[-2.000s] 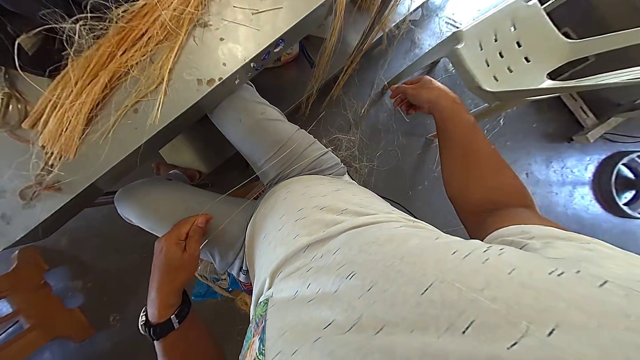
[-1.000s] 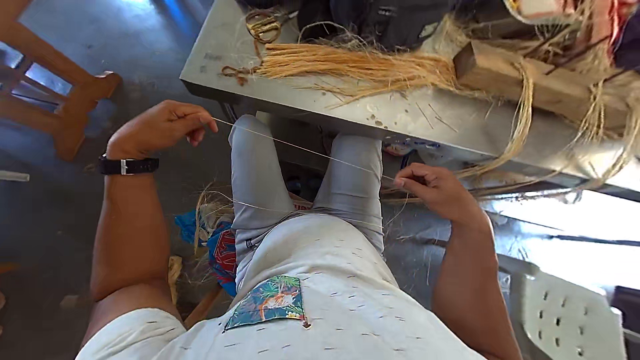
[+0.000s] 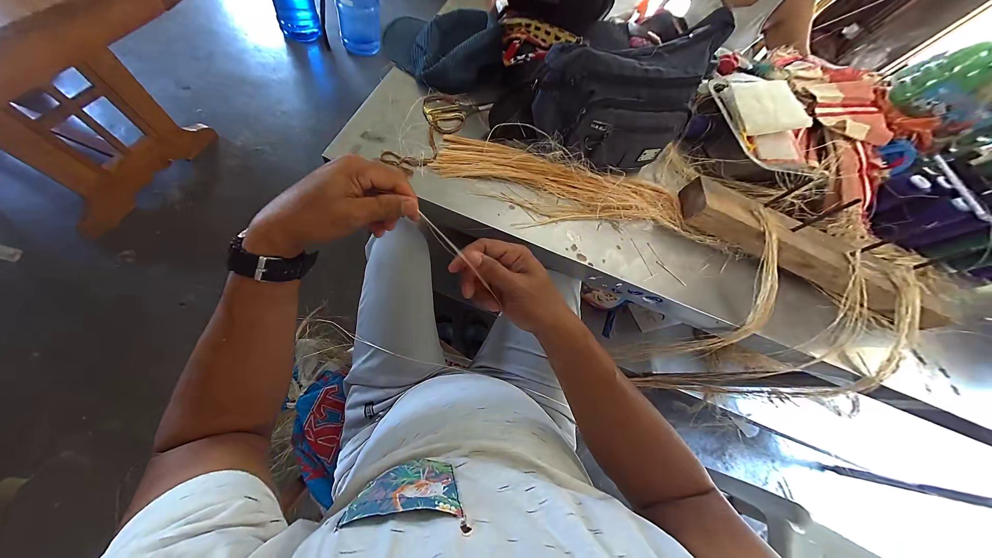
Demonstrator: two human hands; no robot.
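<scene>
My left hand (image 3: 349, 203), with a black watch on its wrist, pinches the end of a thin pale fiber strand (image 3: 442, 234) over my lap. The strand runs down to my right hand (image 3: 508, 280), whose thumb and fingers hold it close by. Part of a long fiber also lies across my thighs. Beyond my hands, a bundle of straw-coloured fibers (image 3: 542, 180) rests on the grey table (image 3: 535, 225). Pale fiber hanks (image 3: 767, 271) hang over a wooden beam (image 3: 806, 248) with metal spikes at the right.
Gold-handled scissors (image 3: 443, 115), a dark bag (image 3: 612, 101) and a cap (image 3: 446, 46) lie at the table's back. A wooden stand (image 3: 108, 132) is at the left, blue water bottles (image 3: 359, 25) behind it. Part of a person shows at the top right. A pale plastic chair (image 3: 763, 504) stands lower right.
My hands were far apart with the strand stretched between them; now they are close together and the span between them is short. The view has turned toward the table.
</scene>
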